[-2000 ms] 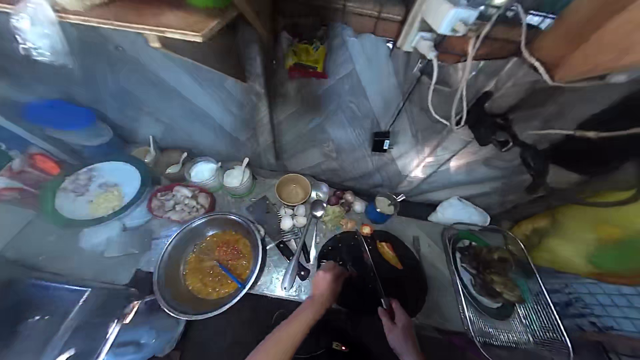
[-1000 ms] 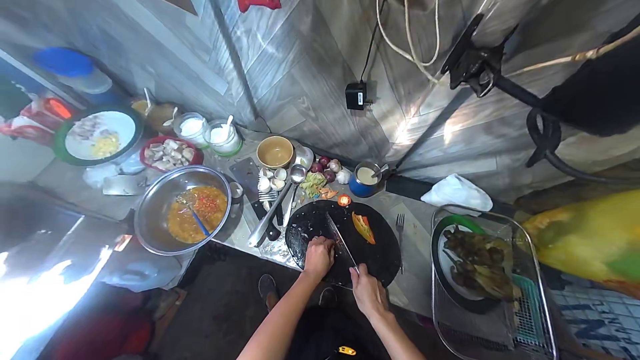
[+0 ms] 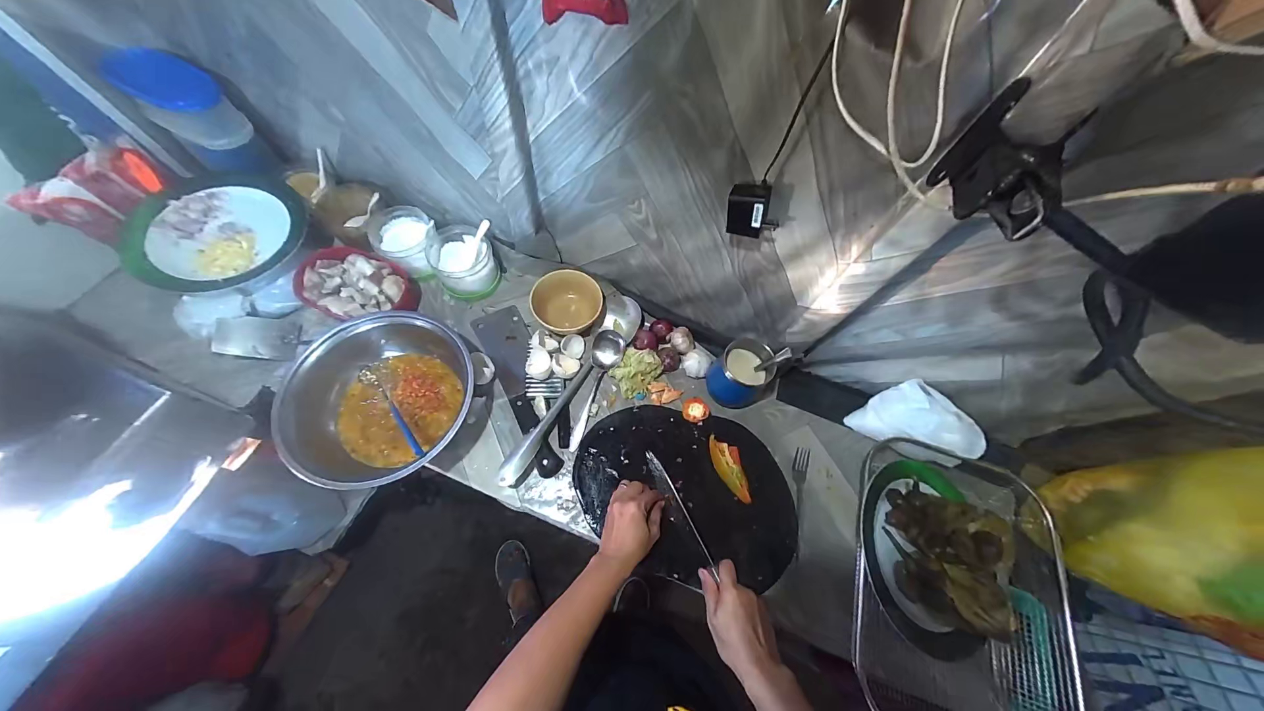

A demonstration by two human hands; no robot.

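My right hand [image 3: 736, 617] grips the handle of a kitchen knife [image 3: 683, 509], its blade slanting up and left over a round black cutting board [image 3: 760, 553]. On the board's left part my left hand [image 3: 632, 518] rests with its fingers bent, close beside the blade; what lies under the fingertips is hidden. A piece of orange-yellow bell pepper [image 3: 730, 469] lies on the board, right of the knife. A red pepper top [image 3: 695, 410] sits at the board's upper edge. To the left, a steel bowl [image 3: 286, 415] holds a yellow mixture with red bits and a blue-handled utensil.
Beyond the board are a ladle [image 3: 553, 425], a cleaver [image 3: 504, 341], eggshells [image 3: 553, 357], onions [image 3: 664, 341] and a blue cup [image 3: 732, 385]. A fork [image 3: 800, 469] lies right of the board, near a wire basket [image 3: 859, 592] holding a plate of dark vegetables. A red bowl [image 3: 407, 291] holds pale chunks.
The view has shifted. Both hands stay at the board, the right one with the knife in it; nothing else has plainly moved.
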